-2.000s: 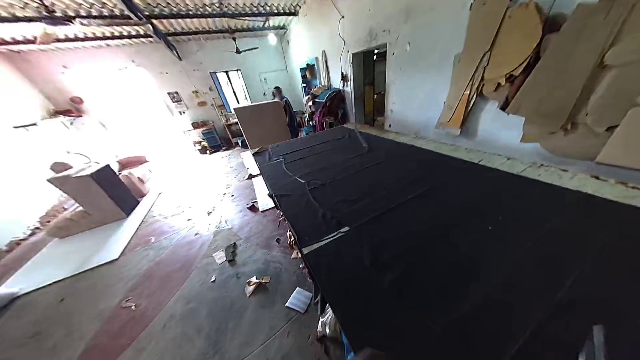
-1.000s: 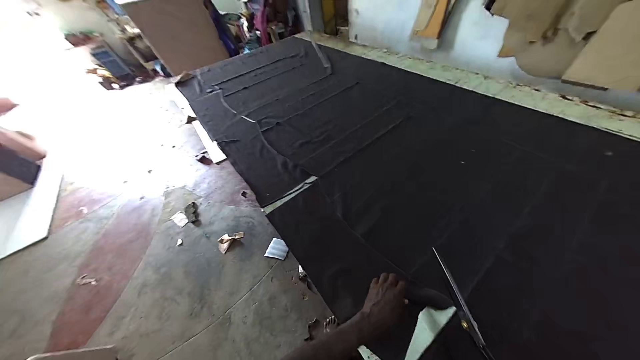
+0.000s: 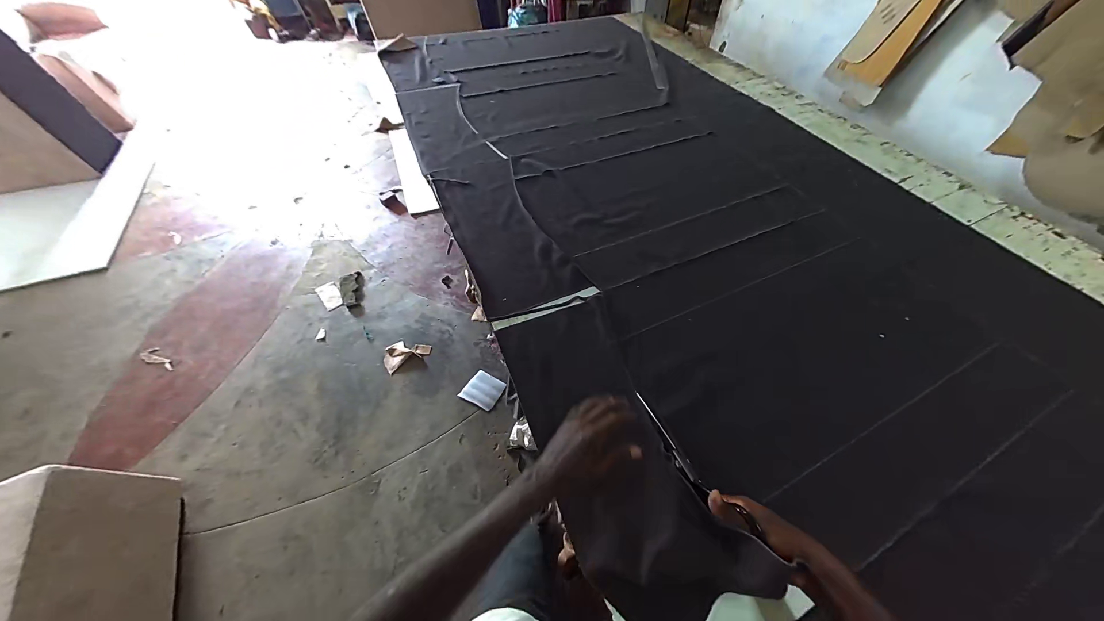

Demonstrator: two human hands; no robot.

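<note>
A large sheet of black fabric (image 3: 742,345) with thin chalk lines covers the long table. My right hand (image 3: 759,522) grips a pair of scissors (image 3: 677,448) by the handles, their blades lying along a cut in the cloth. Beside the blades, my left hand (image 3: 599,435) lies over the strip of fabric on the table's left side; it is blurred, and whether it pinches the cloth is unclear. Near my right forearm a cut flap of the cloth is lifted. Farther up, a slit shows the pale tabletop (image 3: 548,309).
The pale table edge (image 3: 949,203) runs along the wall, where cardboard patterns (image 3: 884,39) hang. Paper scraps (image 3: 405,354) and a foam piece (image 3: 483,390) lie on the floor to the left. A box-like beige block (image 3: 103,535) stands at the lower left.
The view has tipped down toward the near part of the table. Since one second ago, my right hand has come into view holding the scissors, and their blades now lie along the cut.
</note>
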